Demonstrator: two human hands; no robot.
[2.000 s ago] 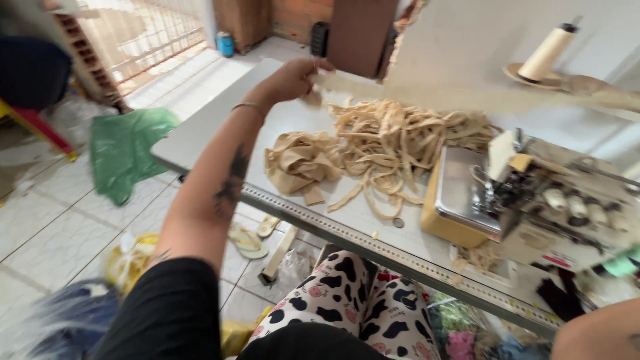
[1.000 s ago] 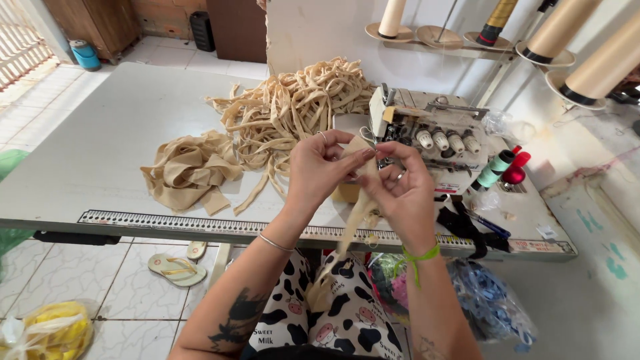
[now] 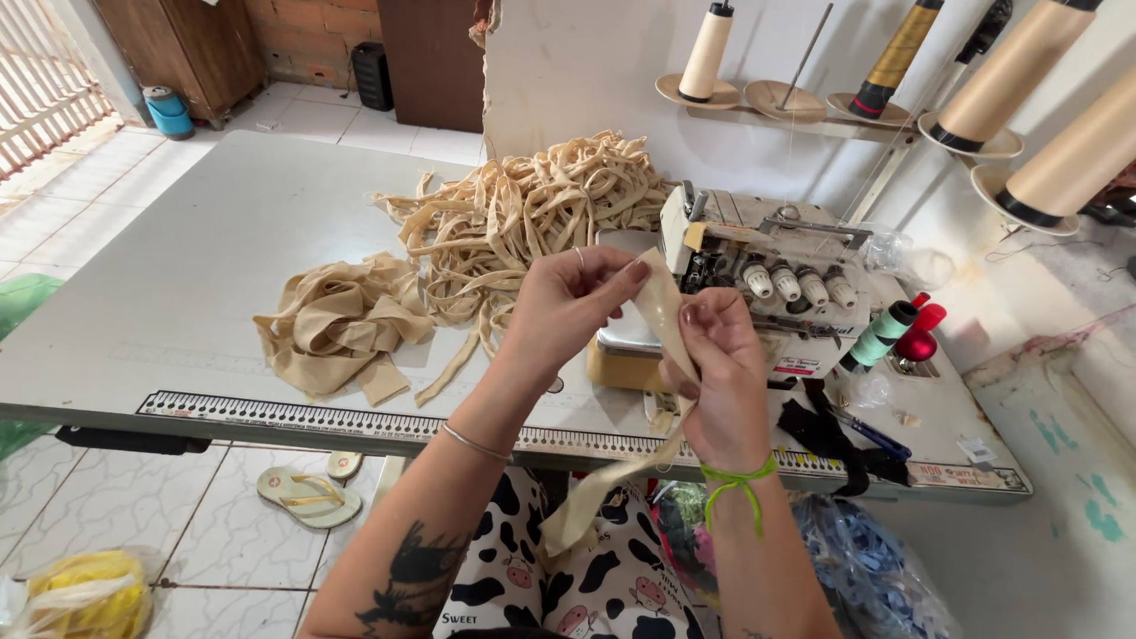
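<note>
A beige fabric strip [image 3: 658, 306] is stretched between my two hands in front of an overlock sewing machine [image 3: 781, 275]. My left hand [image 3: 577, 306] pinches its upper end between thumb and fingers. Lower down and to the right, my right hand [image 3: 723, 377] grips the strip, and its tail hangs over the table edge onto my lap. Left of the machine lies a large tangled heap of narrow beige strips [image 3: 541, 204]. A smaller pile of wider, flat beige strips [image 3: 342, 328] rests nearer the front, on the left.
Thread cones [image 3: 707, 53] stand on a rack behind the machine. Right of it are a mint-green thread spool [image 3: 883, 333], black fabric scraps [image 3: 821, 430] and blue-handled tweezers or snips [image 3: 874, 437]. A measuring tape strip [image 3: 311, 424] runs along the table's front edge. A flip-flop [image 3: 311, 497] lies on the floor.
Two seconds ago my left hand was stretched out over the far left of the table; one second ago both hands were together at the strip. Now they are slightly apart, with the strip visible between them.
</note>
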